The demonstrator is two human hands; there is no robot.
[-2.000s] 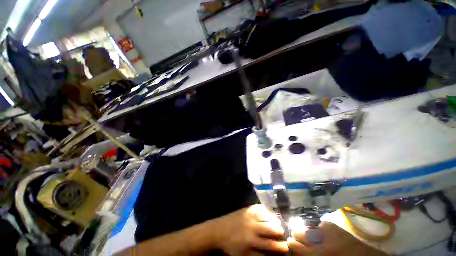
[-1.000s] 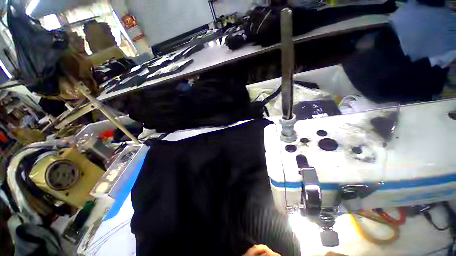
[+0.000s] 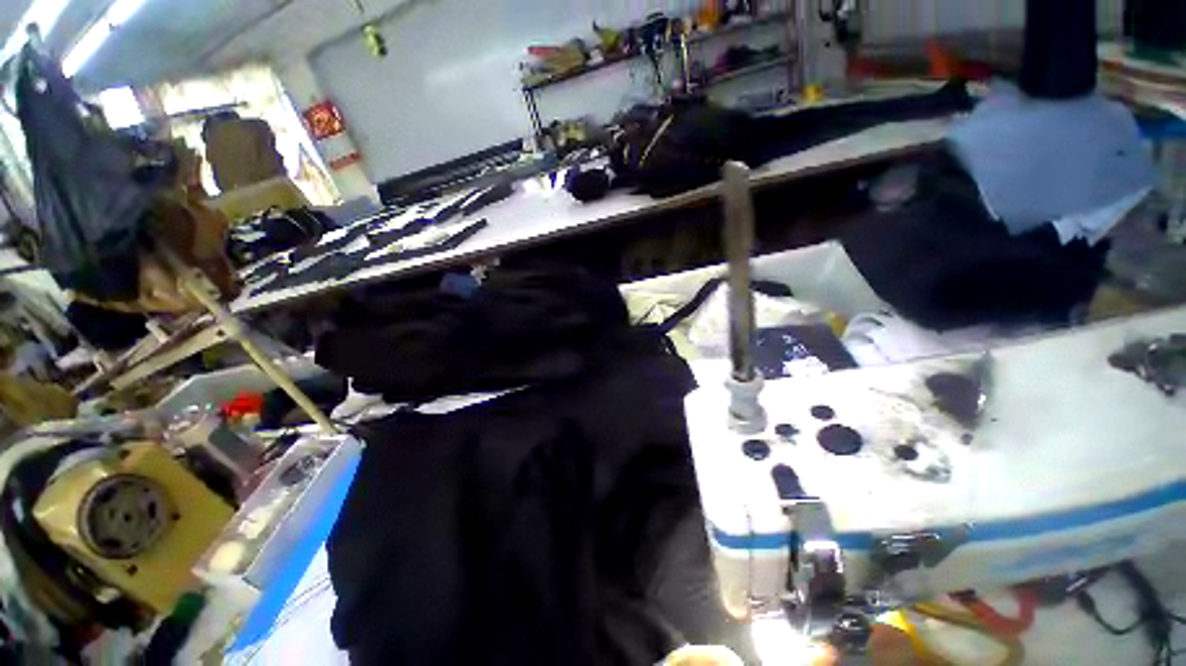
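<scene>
A black fabric piece (image 3: pixel 520 533) lies on the table left of the white sewing machine (image 3: pixel 1041 455). Its right edge reaches the lamp-lit needle area (image 3: pixel 793 638) at the bottom. A small part of my left hand (image 3: pixel 702 654) shows at the bottom edge, at the fabric's right side; the rest is cut off and its grip is hidden. A blurred, skin-coloured patch, seemingly my right hand (image 3: pixel 891 644), shows just right of the needle area, partly hidden by the machine parts; its fingers cannot be made out.
Yellow-handled and red-handled scissors (image 3: pixel 956 638) lie under the machine arm. A blue-edged parts tray (image 3: pixel 293 514) and a yellowish machine body (image 3: pixel 130 520) stand at left. Dark fabric heaps (image 3: pixel 468 325) lie behind. A long cutting table (image 3: pixel 559 215) crosses the back. Light-blue cloth (image 3: pixel 1047 156) hangs at upper right.
Both hands were at the needle two seconds ago; my left hand is now mostly below the frame. The fabric reaches lower and its folds have shifted. The camera view has also tilted.
</scene>
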